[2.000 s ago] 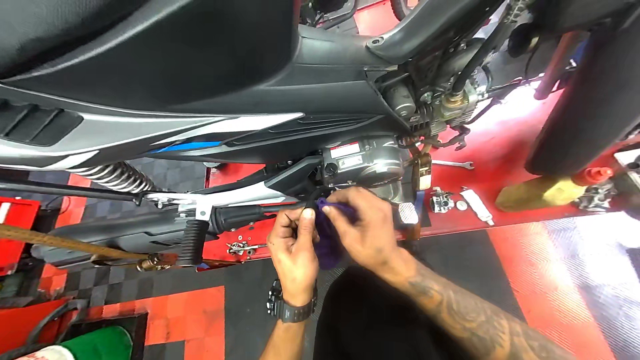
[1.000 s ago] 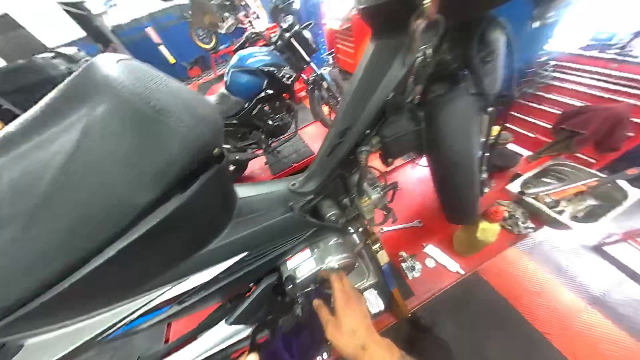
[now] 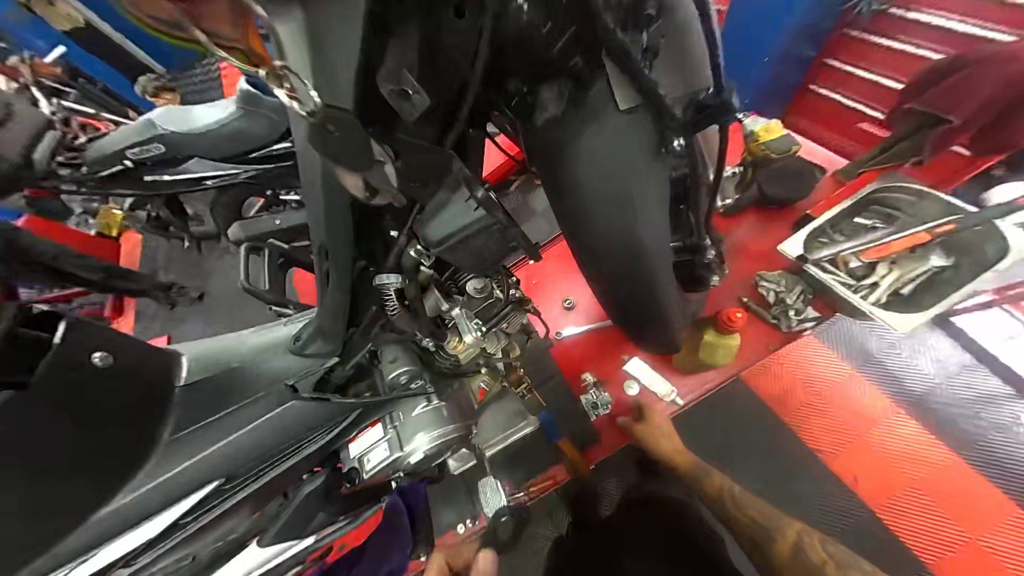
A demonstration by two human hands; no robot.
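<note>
My right hand [image 3: 652,432] hovers over or rests on the red platform's near edge, close to a small metal part [image 3: 594,398], a round white cap [image 3: 631,387] and a white tube [image 3: 653,380]; its fingers are blurred, and whether it holds anything cannot be told. At the bottom edge, only the fingertips of my left hand [image 3: 462,560] show, beside a purple cloth [image 3: 384,538]; what they hold is hidden. Left of both hands is the motorcycle engine [image 3: 424,432], its cover bearing labels. A foot pedal [image 3: 492,496] sits just above my left hand.
The front wheel [image 3: 616,216] stands on the red platform [image 3: 560,280]. A wrench [image 3: 584,329], a yellow bottle with a red cap [image 3: 718,344], crumpled foil-like material [image 3: 784,300] and a metal basin of tools [image 3: 888,308] lie to the right. Another motorcycle [image 3: 184,136] stands at the upper left.
My hands were together at the purple cloth; they are now apart. My right hand has moved right, past the engine, to the small parts. The view has swung toward the front wheel.
</note>
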